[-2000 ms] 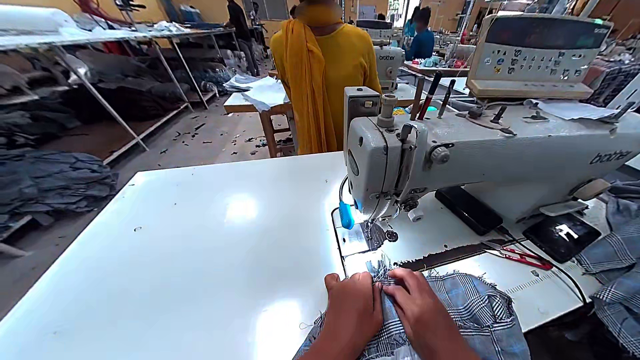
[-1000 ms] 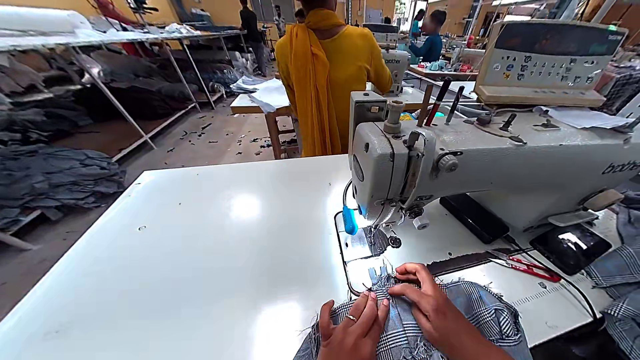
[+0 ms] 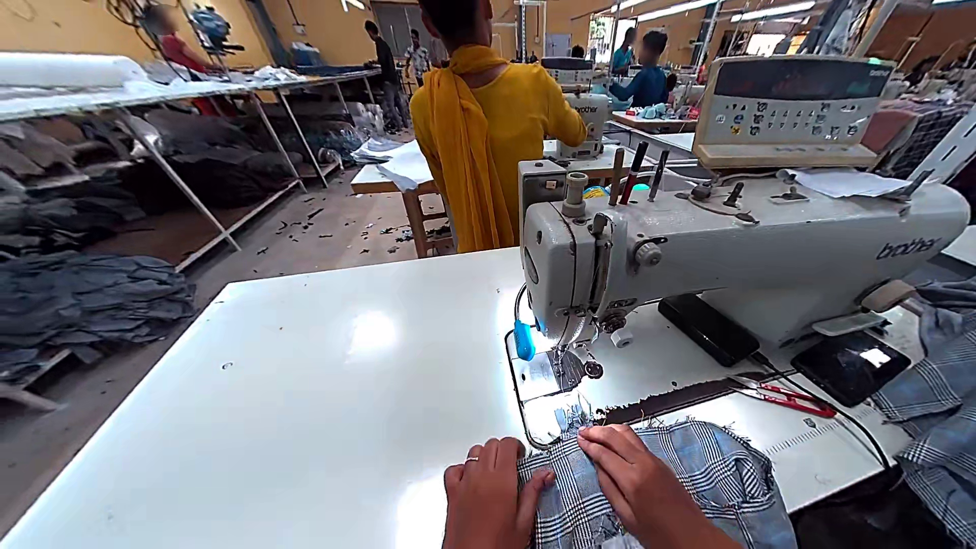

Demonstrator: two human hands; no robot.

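Observation:
Grey-blue plaid fabric [image 3: 701, 469] with frayed edges lies on the white table in front of a Brother sewing machine [image 3: 732, 244]. My left hand [image 3: 492, 492] wears a ring and rests at the fabric's left edge, its thumb on the cloth. My right hand [image 3: 637, 480] pinches the fabric near its top edge with thumb and forefinger. Both hands are just on the near side of the presser foot and needle area [image 3: 568, 366]. A light-coloured frayed bit [image 3: 572, 415] sticks out from the cloth toward the needle plate.
Red-handled thread snips [image 3: 793, 400], a black phone [image 3: 850, 366] and another dark device [image 3: 707, 329] lie right of the needle. More plaid fabric [image 3: 938, 396] hangs at the right edge. A person in yellow [image 3: 526, 114] is beyond the white table [image 3: 305, 396]. Fabric piles [image 3: 91, 297] are at left.
My left hand has moved left, away from my right hand, and now lies at the fabric's left edge. More plaid cloth shows between the hands.

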